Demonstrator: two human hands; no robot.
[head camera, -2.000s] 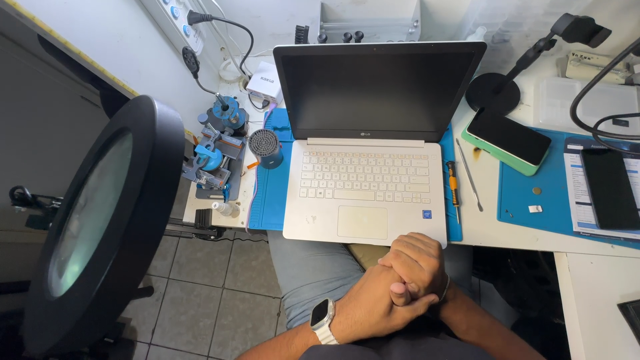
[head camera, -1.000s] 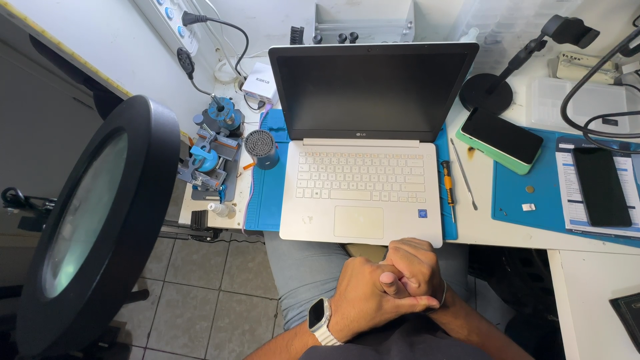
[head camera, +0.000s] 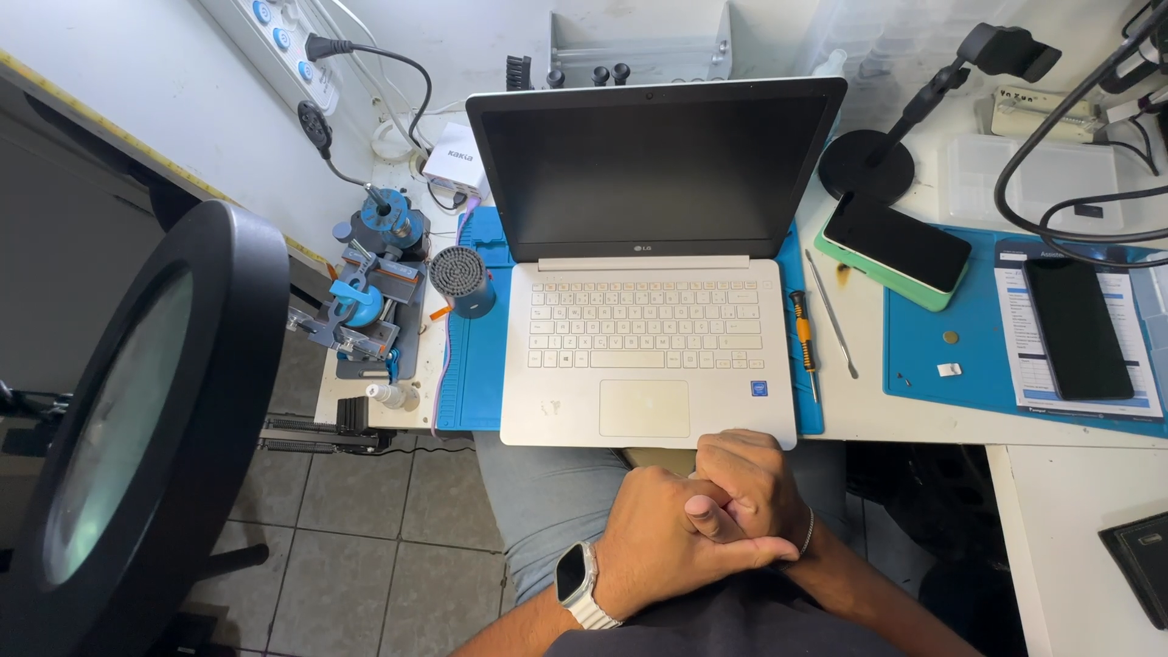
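Note:
My left hand (head camera: 662, 538), with a smartwatch on a white band at its wrist, is clasped together with my right hand (head camera: 753, 484), which has a thin bracelet. Both rest over my lap at the front edge of an open LG laptop (head camera: 557, 401). The right hand's knuckles are close to the laptop's front right corner; whether they touch it is unclear. No object shows between the hands, though the palms are hidden. The laptop's screen (head camera: 648, 173) is dark. Right of the laptop lie a yellow and black screwdriver (head camera: 803, 333) and a metal spudger (head camera: 832, 315).
A magnifier lamp (head camera: 246, 365) stands at the left. Beside the laptop are a blue clamping fixture (head camera: 365, 306), a dark cylindrical container (head camera: 464, 281) and a small white bottle (head camera: 386, 394). On the right are a phone on a green case (head camera: 899, 251), a black phone (head camera: 1077, 328) and a phone stand (head camera: 867, 167).

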